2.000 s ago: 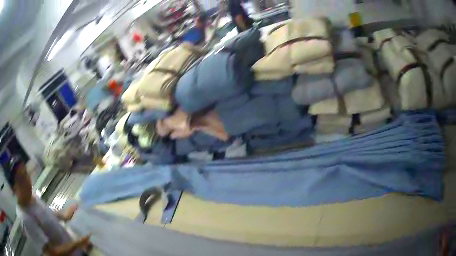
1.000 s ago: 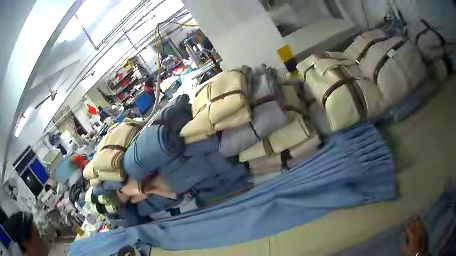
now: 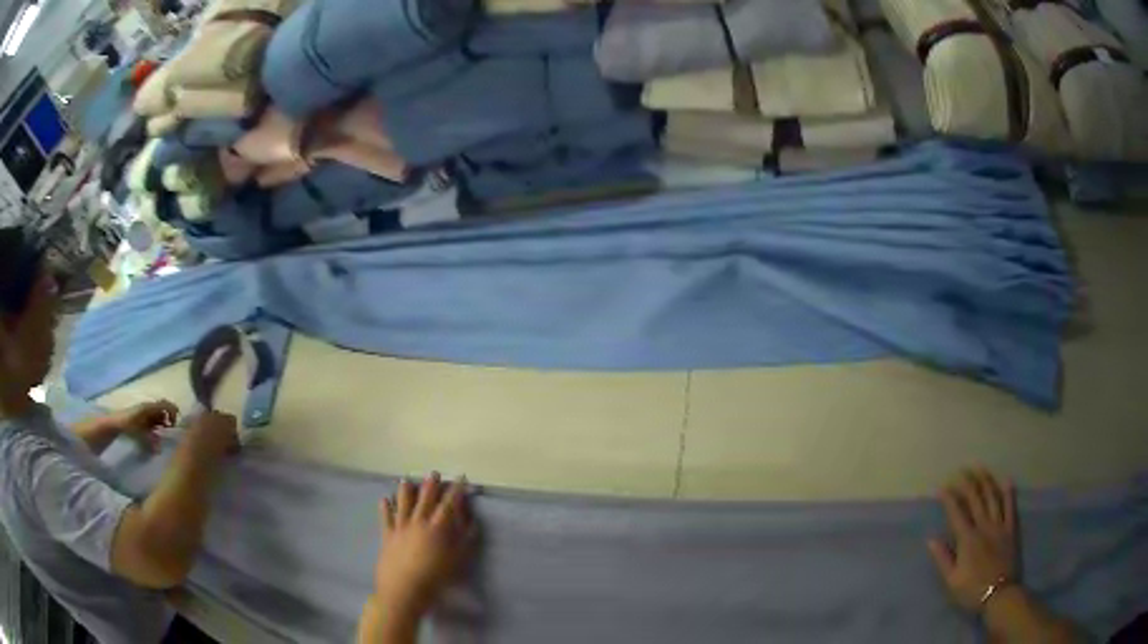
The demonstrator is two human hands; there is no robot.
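A grey curtain panel [image 3: 705, 566] lies long and flat along the near side of the table. My left hand [image 3: 426, 541] rests palm down on it near its far edge, fingers spread. My right hand [image 3: 979, 538], with a bracelet at the wrist, rests flat on the same panel at the right, fingers up to the far edge. Neither hand grips the cloth. A blue curtain panel [image 3: 604, 296] lies beyond, its pleats fanned at the right end. A blue tieback [image 3: 266, 371] and a dark curved band [image 3: 217, 359] lie by its left end.
Another person [image 3: 76, 503] stands at the left with both hands at the grey panel's left end. The beige table [image 3: 567, 415] shows between the two panels. Tied blue bundles [image 3: 504, 113], cream bundles [image 3: 963, 76] and a grey bundle [image 3: 711, 44] are stacked along the back.
The view has tilted down and turned back left. Both my hands now show on the grey panel; one second ago only one hand showed, at the lower right. The other person's arms now reach the cloth.
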